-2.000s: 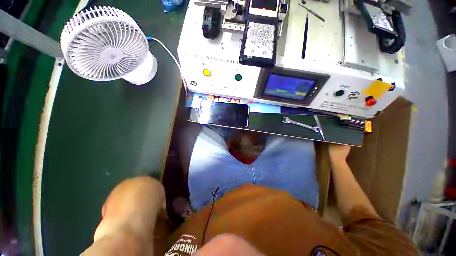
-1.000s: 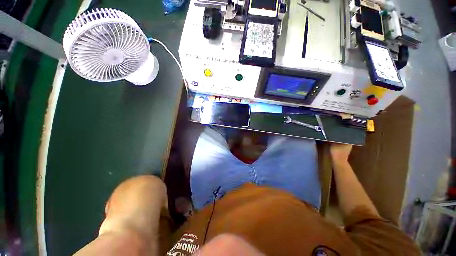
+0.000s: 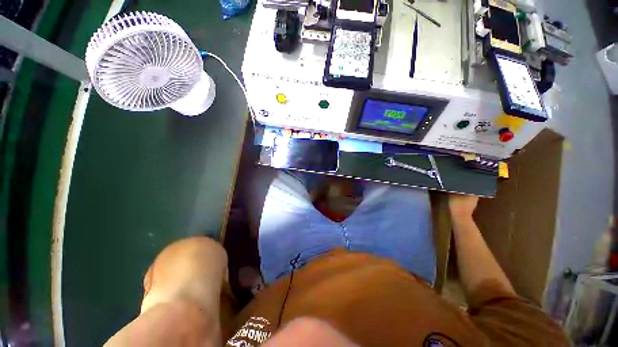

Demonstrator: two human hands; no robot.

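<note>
Two black display units lie on the white press machine (image 3: pixel 298 95). The left display unit (image 3: pixel 350 57) stands upright in view at its fixture, and the right display unit (image 3: pixel 519 85) hangs tilted over the machine's front edge. My right hand (image 3: pixel 463 205) is at the shelf's right front edge; its fingers are hidden under the shelf, so its grip does not show. My left arm is bent at the lower left, and my left hand cannot be made out. The control screen (image 3: pixel 393 115) shows green text on blue.
A white desk fan (image 3: pixel 152 71) stands on the green bench (image 3: pixel 156 162) at left. The dark shelf (image 3: pixel 366 166) above my lap holds a smartphone (image 3: pixel 315 155) and a wrench (image 3: pixel 410 167). An open cardboard box (image 3: pixel 525 196) is at right. The red emergency stop (image 3: pixel 505 135) is near the right unit.
The right fixture and its display unit have come forward and the unit now overhangs the front panel. Green text has appeared on the control screen. My arms have barely moved.
</note>
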